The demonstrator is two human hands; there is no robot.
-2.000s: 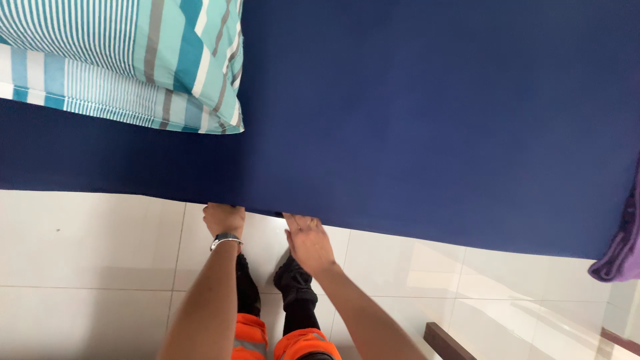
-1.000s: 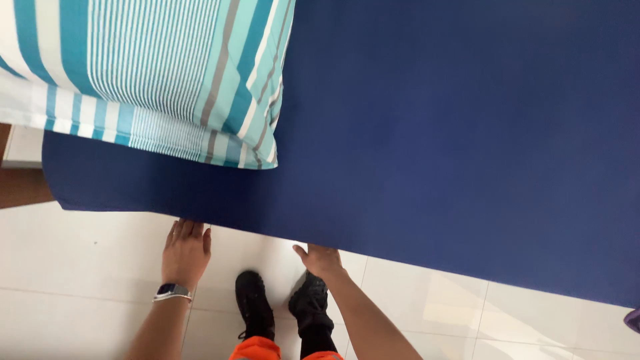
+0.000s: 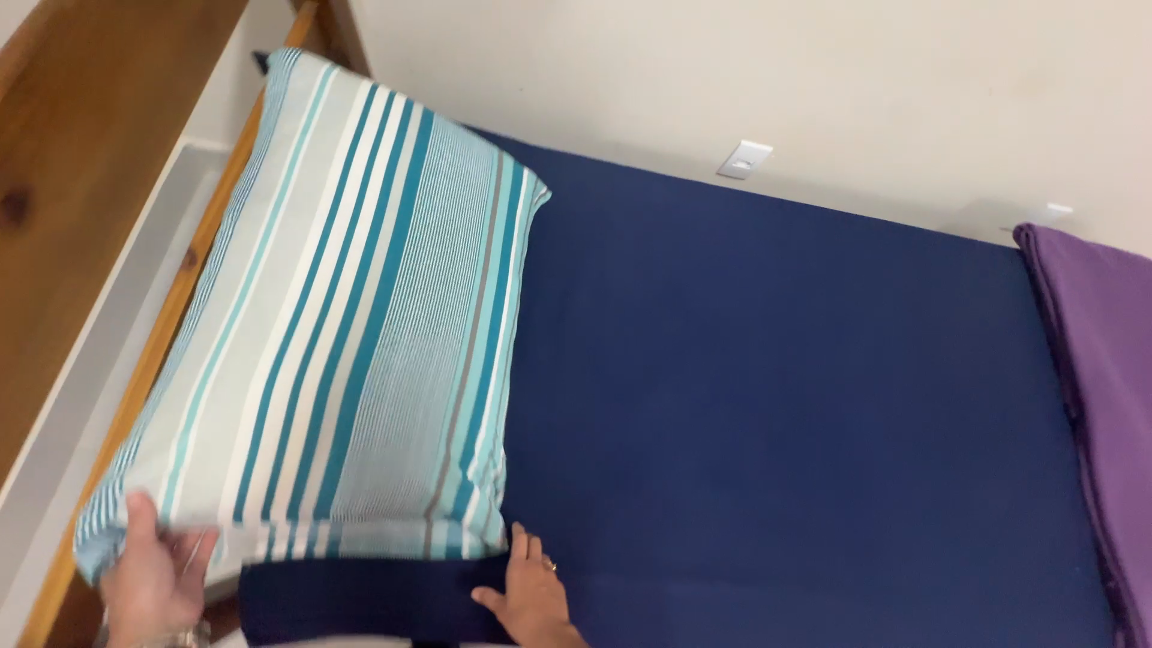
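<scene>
A pillow in a blue, white and grey striped pillowcase (image 3: 360, 324) lies at the head end of a bed covered with a navy blue fitted sheet (image 3: 774, 405). My left hand (image 3: 157, 567), blurred, is at the pillow's near left corner with the thumb up against the fabric; whether it grips the case cannot be told. My right hand (image 3: 531, 585), with a ring on one finger, rests on the sheet beside the pillow's near right corner, fingers spread and holding nothing.
A wooden bed rail (image 3: 193, 270) runs along the pillow's left side, next to a brown wooden panel (image 3: 81, 153). Behind the bed is a pale wall (image 3: 810, 81) with a white wall plate (image 3: 745, 159). A folded purple blanket (image 3: 1098, 360) lies at the right.
Both hands have left the sheet's near edge and are now by the pillow's near corners. The view has swung up to show the wall and bed rail.
</scene>
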